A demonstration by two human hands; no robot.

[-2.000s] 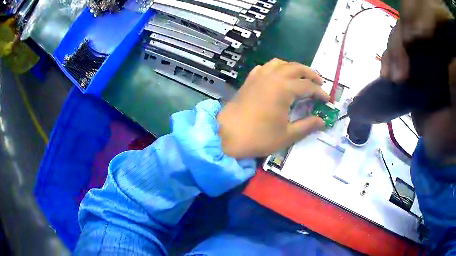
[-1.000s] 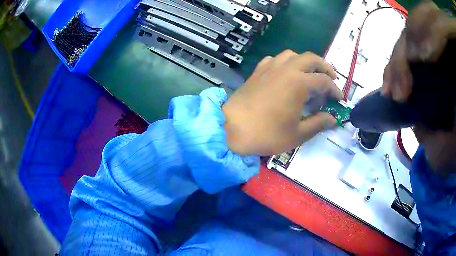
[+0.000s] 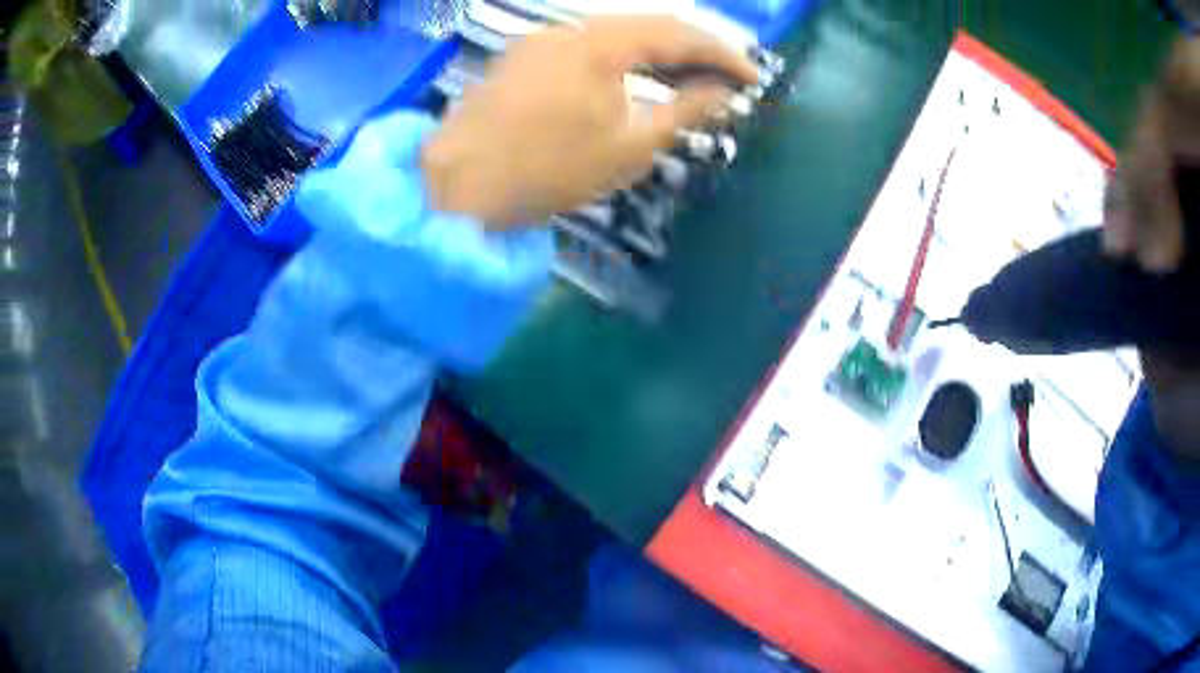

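Observation:
My left hand, blurred, is over the stack of metal brackets; whether its fingertips grip one cannot be told. My right hand, cut by the right edge, holds the black electric screwdriver. Its thin bit points left, above the white display back panel. The small green circuit board lies on the panel below the bit, at the end of a red wire. Whether the bit touches anything is unclear.
Red-orange foam borders the panel on the green bench. A blue tray with dark screws is at upper left. A blue floor crate with red cables is below the bench edge.
My left hand has let go of the circuit board and moved up and left to the brackets. The screwdriver bit has come away from the board. The view has shifted.

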